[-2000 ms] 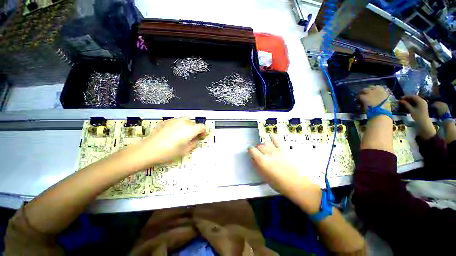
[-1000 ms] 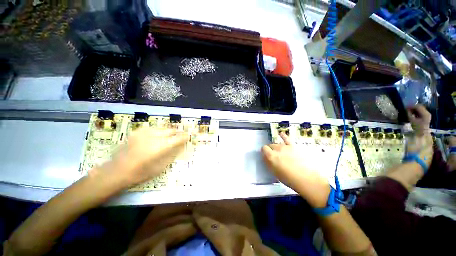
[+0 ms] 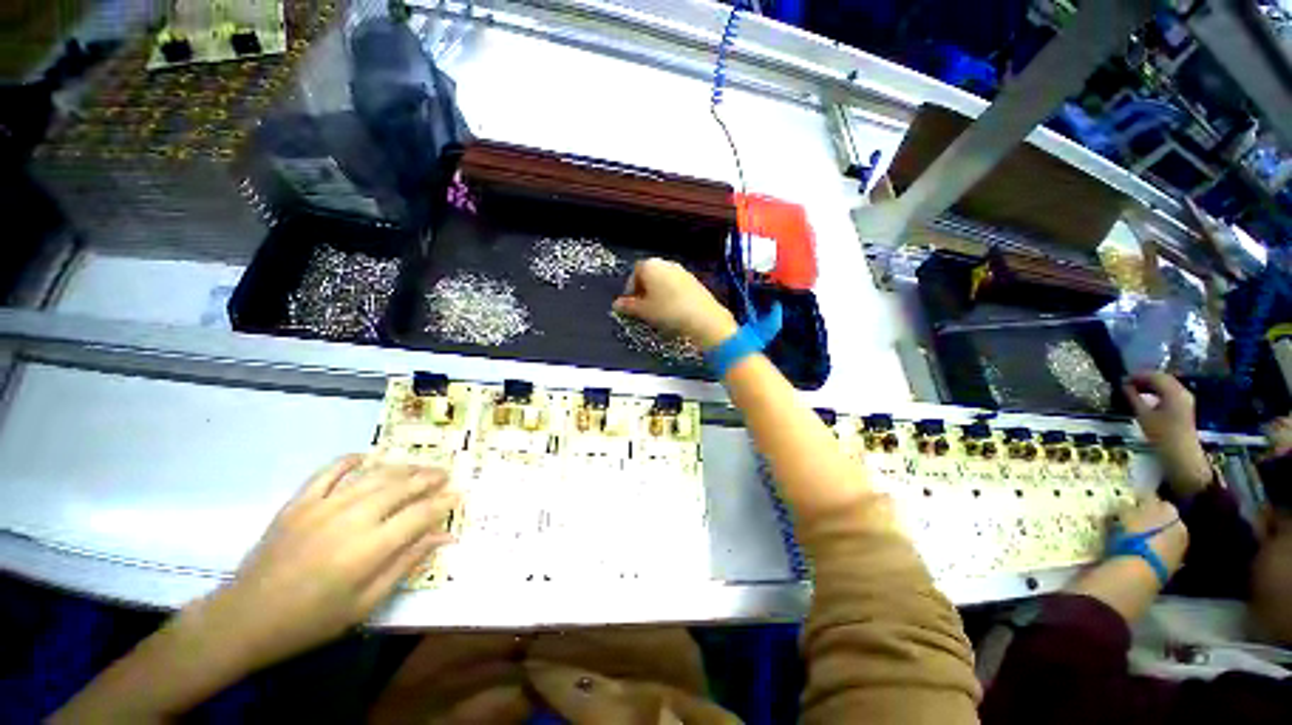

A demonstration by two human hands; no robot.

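Observation:
A cream-yellow circuit board panel (image 3: 567, 510) lies on the pale track, with black connectors along its far edge. My left hand (image 3: 347, 545) is bare and lies over the panel's left edge, fingers spread and nothing visible in it. My right hand (image 3: 673, 305), with a blue strap (image 3: 747, 341) on the wrist, is over the right component pile (image 3: 645, 337) in the black tray (image 3: 567, 315). Its fingertips are close together; whether they hold a component cannot be told. Two more silvery piles (image 3: 478, 309) show in the tray.
A side bin (image 3: 340, 293) with components is at left, beside stacked boards (image 3: 156, 184). A red container (image 3: 777, 241) stands behind the tray. More board panels (image 3: 992, 517) lie right, partly behind my right forearm. A neighbouring person's hands (image 3: 1155, 545) are at far right.
My right hand has moved from the right-hand boards up and left to the tray. My left hand has moved back from the middle of the panel to its left edge. The view has shifted.

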